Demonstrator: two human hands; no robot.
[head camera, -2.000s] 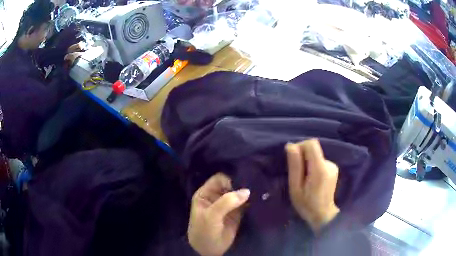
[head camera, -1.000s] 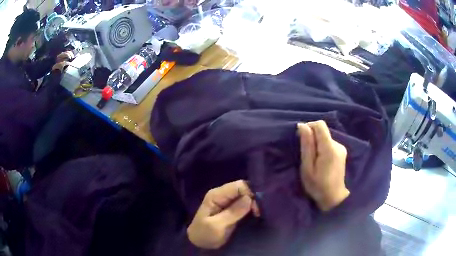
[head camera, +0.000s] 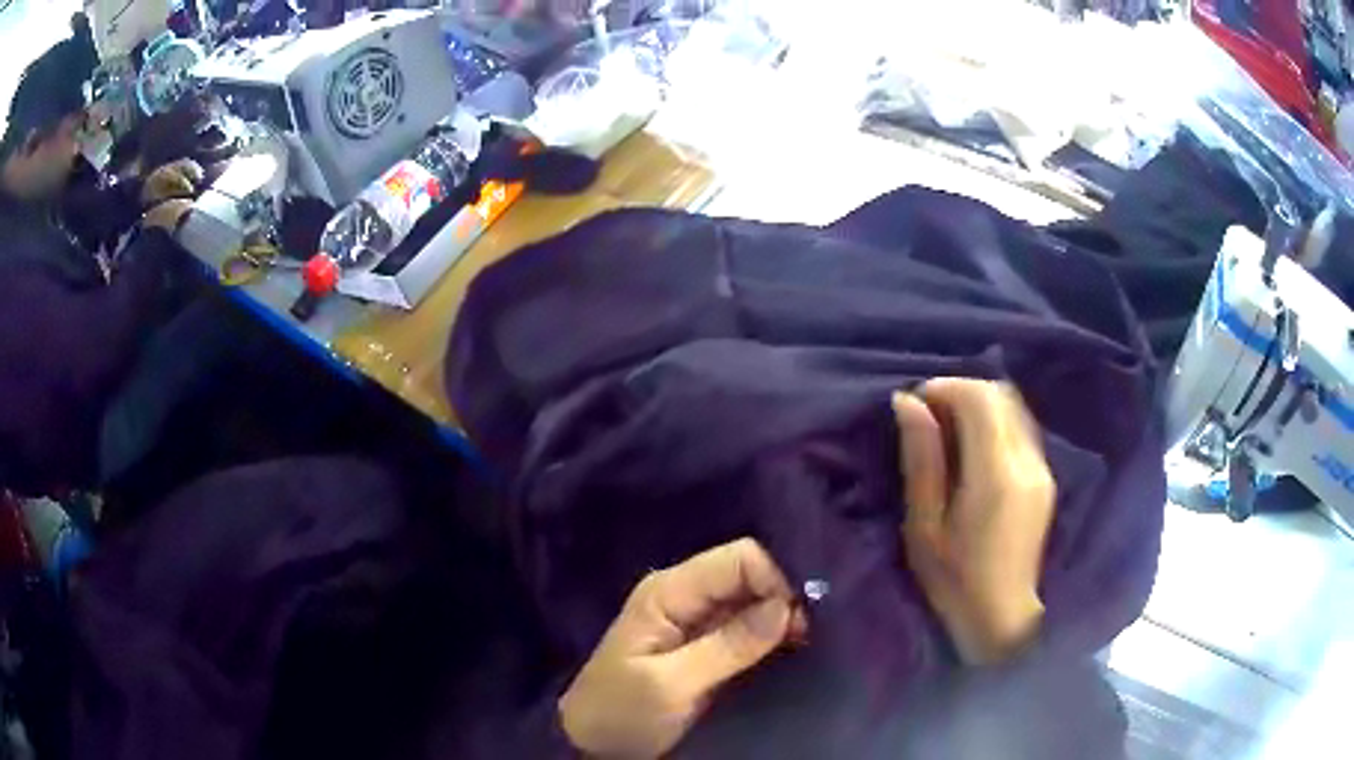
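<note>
A large dark purple-black garment (head camera: 639, 297) lies in folds over the table and hangs toward me. My left hand (head camera: 691, 639) is low in the middle, its thumb and fingertips pinched on the garment's cloth. A small shiny spot shows on the cloth just right of those fingertips; I cannot tell what it is. My right hand (head camera: 977, 512) is to the right and higher, fingers bent down on a fold of the same garment, gripping it. The fingertips are partly hidden in the dark cloth.
The white sewing machine head (head camera: 1262, 356) stands at the right. A bottle (head camera: 389, 208) lies by a small tray (head camera: 423, 267) on the brown board (head camera: 594, 215) at left. Behind are a grey box with a fan (head camera: 334, 112) and plastic bags. A person (head camera: 60, 282) sits at far left.
My left hand has moved right along the cloth. My right hand has shifted right after moving up. The view has turned slightly, and the garment folds between my hands have changed.
</note>
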